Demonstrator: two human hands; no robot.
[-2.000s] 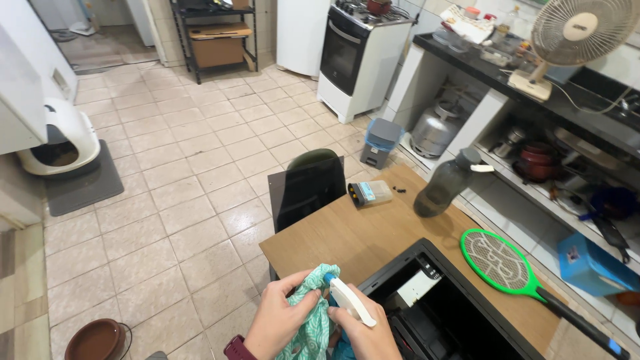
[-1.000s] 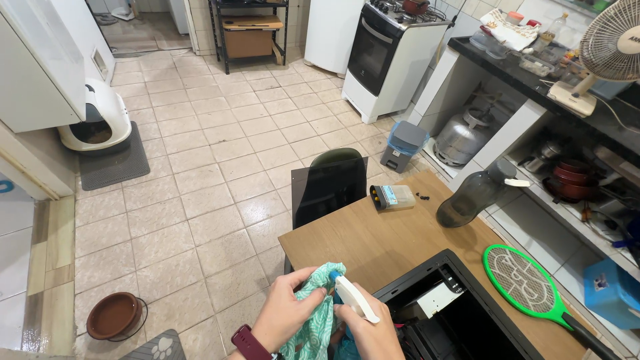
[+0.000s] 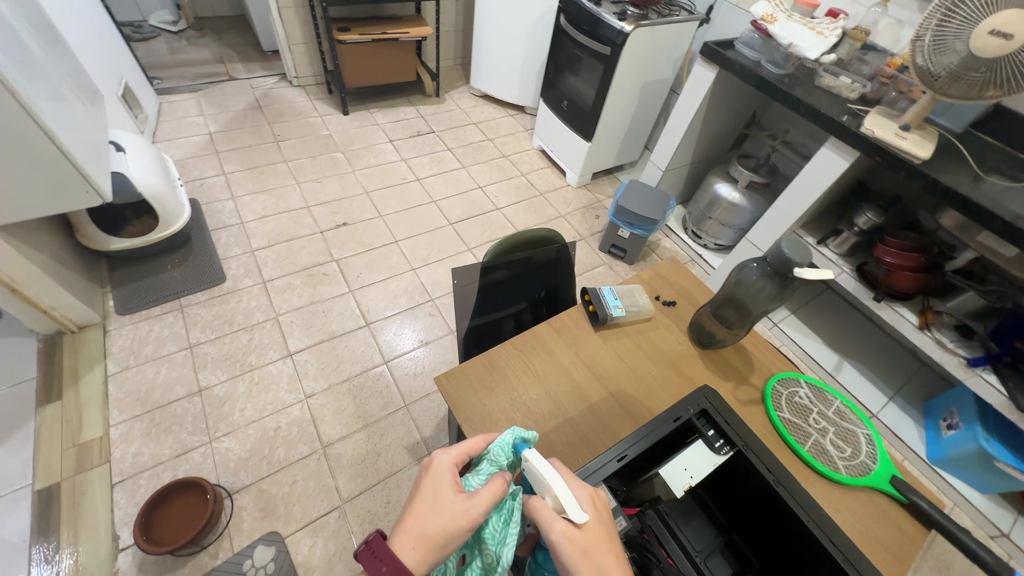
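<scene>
Low in the view, my left hand (image 3: 448,500) grips a green-and-white patterned cloth (image 3: 490,524). Beside it, my right hand (image 3: 572,520) is closed round the neck of a spray bottle with a white trigger head (image 3: 552,486). The blue nozzle touches the upper fold of the cloth. The bottle's body is mostly hidden by my hand and the cloth. Just right of my hands, an open black computer case (image 3: 688,424) lies on the wooden table (image 3: 544,376), with cables and parts inside.
On the table are a clear plastic container with a dark lid (image 3: 618,306), small dark pieces (image 3: 666,302), a grey water bottle (image 3: 748,296) and a green electric fly swatter (image 3: 828,428). A black chair (image 3: 516,296) stands at the far edge. Beyond are a pedal bin (image 3: 636,220) and a stove (image 3: 612,88).
The view has turned somewhat to the left. My hands keep hold of the cloth and the spray bottle, with the nozzle still against the cloth.
</scene>
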